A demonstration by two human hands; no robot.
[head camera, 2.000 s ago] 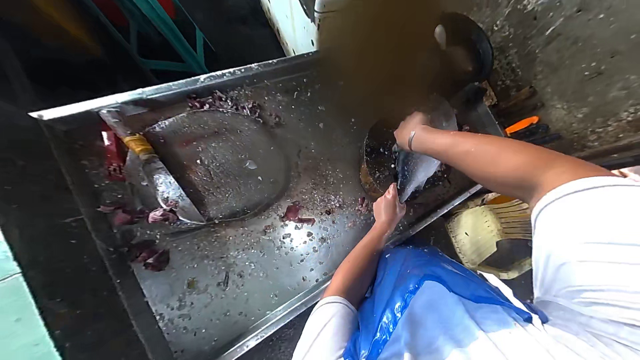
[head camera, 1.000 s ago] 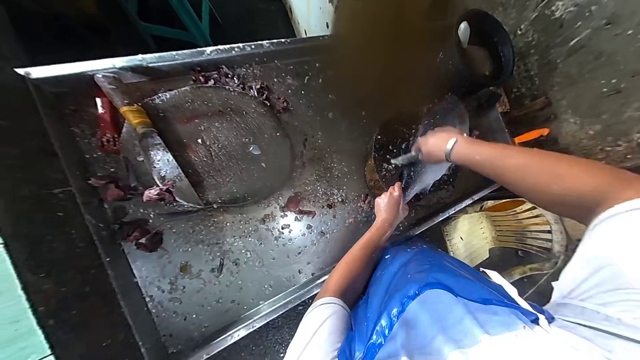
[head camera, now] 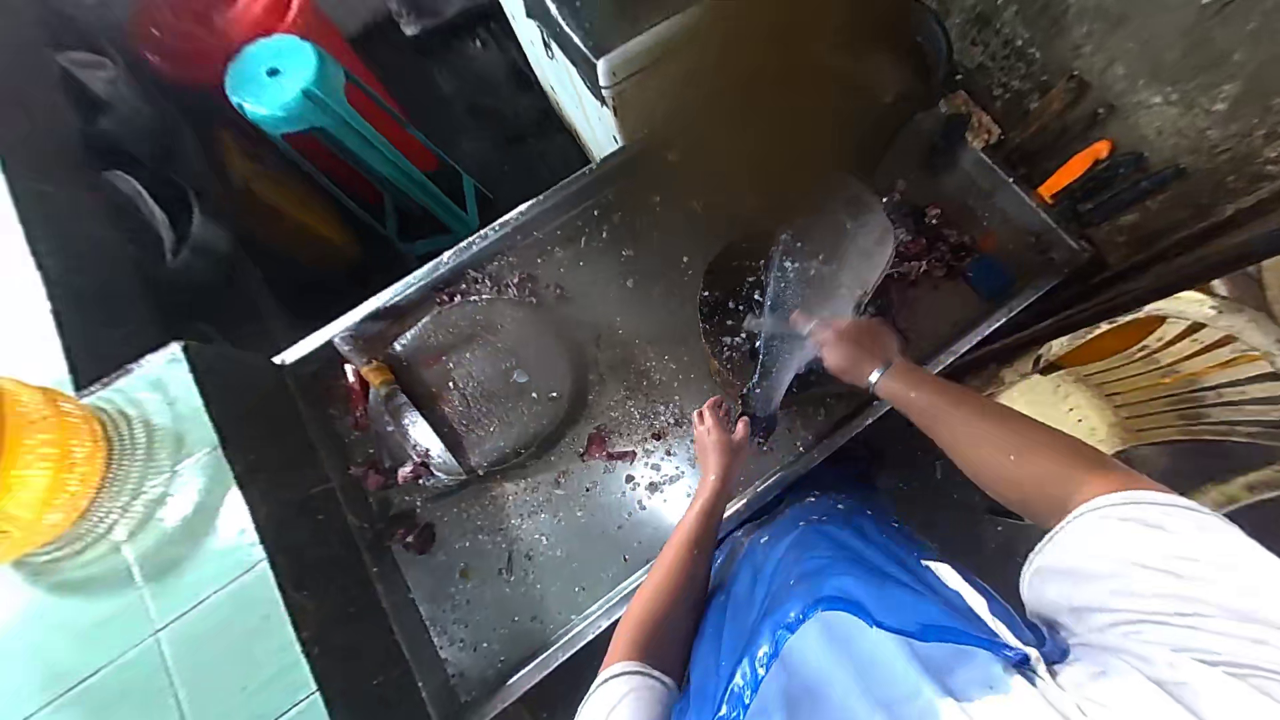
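A large silvery fish (head camera: 835, 245) lies across a dark round chopping block (head camera: 728, 310), its narrow dark end toward my body. My right hand (head camera: 858, 350), with a metal band at the wrist, is closed around a blurred metal hand tool (head camera: 768, 325) against the fish's scaly side. Beside the fish's narrow end is my left hand (head camera: 720, 435), fingers bent; whether they grip it is unclear. Further left, a broad-bladed knife (head camera: 408, 425) with yellow wrapping on its handle rests at the edge of another round board (head camera: 500, 385). Scales and dark red scraps lie around.
The metal tray's raised rim (head camera: 600, 625) runs before my body. A teal stool (head camera: 285, 85) stands beyond it, a yellow basket (head camera: 45, 470) on green tiles at left. At right are an orange handle (head camera: 1075, 170) and a cream plastic chair (head camera: 1180, 370). A brown blur hides the top middle.
The view has swung, bringing the stool and yellow basket into sight. My right hand has shifted along the fish with the tool; my left hand stays by its narrow end.
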